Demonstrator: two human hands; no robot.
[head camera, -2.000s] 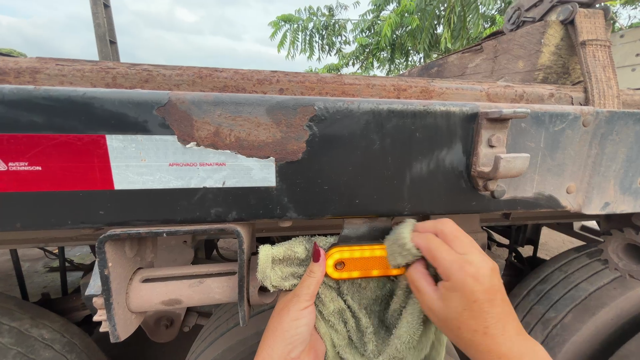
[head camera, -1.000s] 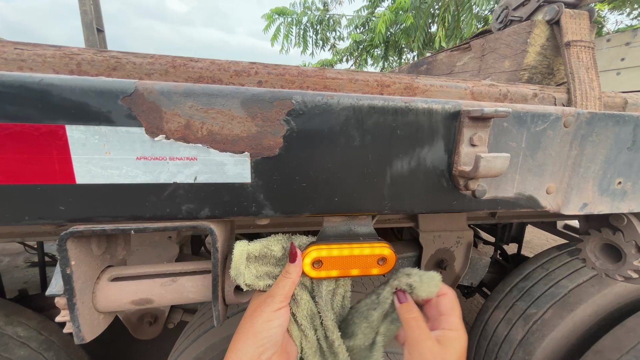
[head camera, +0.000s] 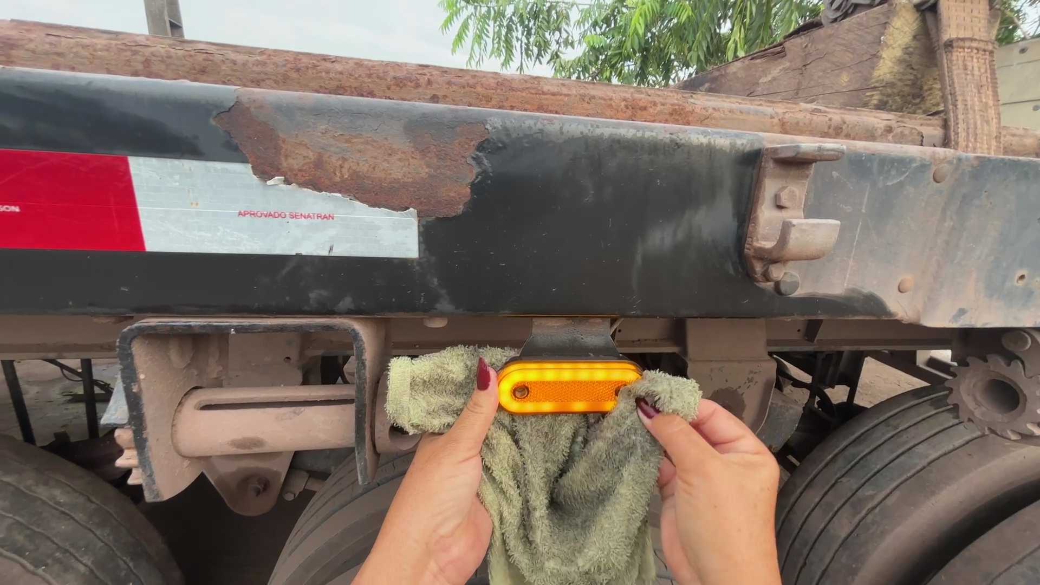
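An amber side marker lamp (head camera: 569, 387), oval and lit, hangs from a dark bracket (head camera: 570, 337) under the black side rail of a truck or trailer. Behind and below it drapes a green terry cloth (head camera: 561, 496). My left hand (head camera: 447, 487) is closed on the cloth, its thumb upright at the lamp's left end. With thumb and fingers, my right hand (head camera: 707, 479) pinches a fold of the same cloth against the lamp's right end.
The black side rail (head camera: 585, 236) carries a rust patch (head camera: 366, 154) and red-and-white reflective tape (head camera: 276, 211). A metal hook bracket (head camera: 788, 219) sits at right. Below are a steel bracket (head camera: 130, 406), large tires (head camera: 886, 496) and a toothed ratchet wheel (head camera: 999, 394).
My right hand has moved from in front of the lamp's right end to below right of it, then back up to that end with the cloth. My left hand stays at the left end.
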